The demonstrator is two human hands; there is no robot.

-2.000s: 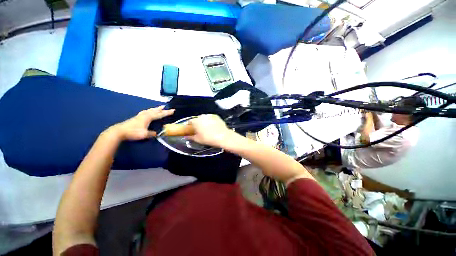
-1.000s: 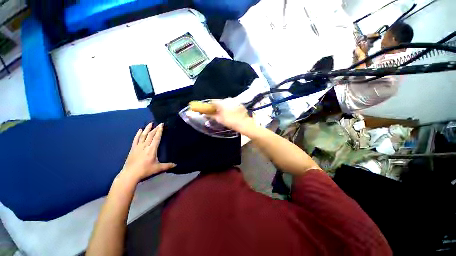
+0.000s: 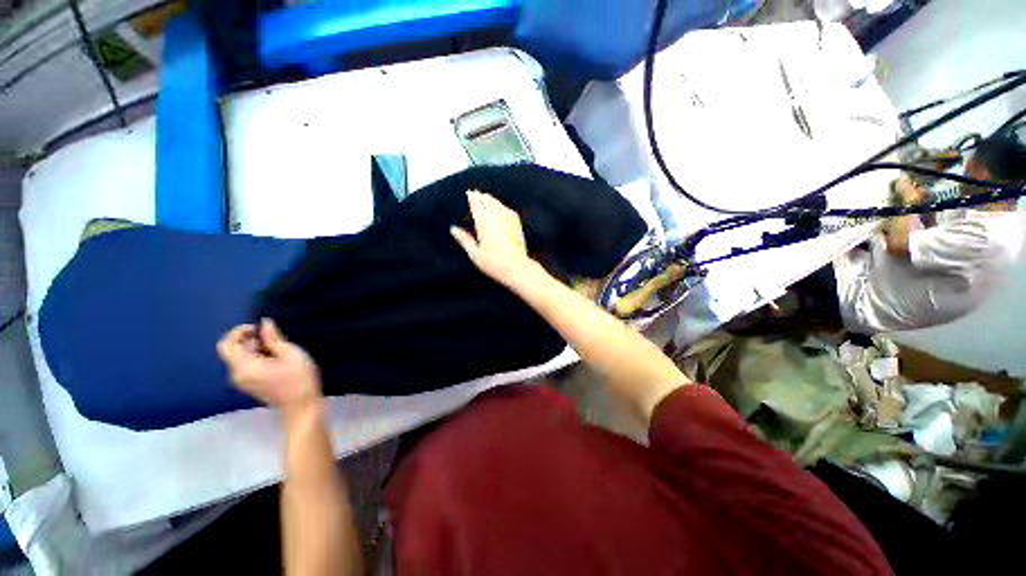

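Note:
A black garment (image 3: 416,298) is pulled over the right part of the dark-blue padded arm (image 3: 158,321), which lies across the table front. My left hand (image 3: 270,362) is at the garment's left edge, fingers closed on the cloth. My right hand (image 3: 495,239) lies on top of the garment with fingers spread, not gripping. The steam iron (image 3: 653,290) rests at the table's right end, its tan handle showing, with no hand on it.
A phone (image 3: 390,178) lies on the white table (image 3: 304,135), partly covered by the garment. A silver-framed inset (image 3: 492,133) is behind. Blue support bars (image 3: 383,28) stand at the back. Hoses (image 3: 855,208) run right. A person (image 3: 956,253) and cloth heaps (image 3: 765,388) are at right.
The iron has left my right hand and rests at the right end. The garment now reaches farther left over the pad and partly covers the phone. My left hand has taken hold of its edge.

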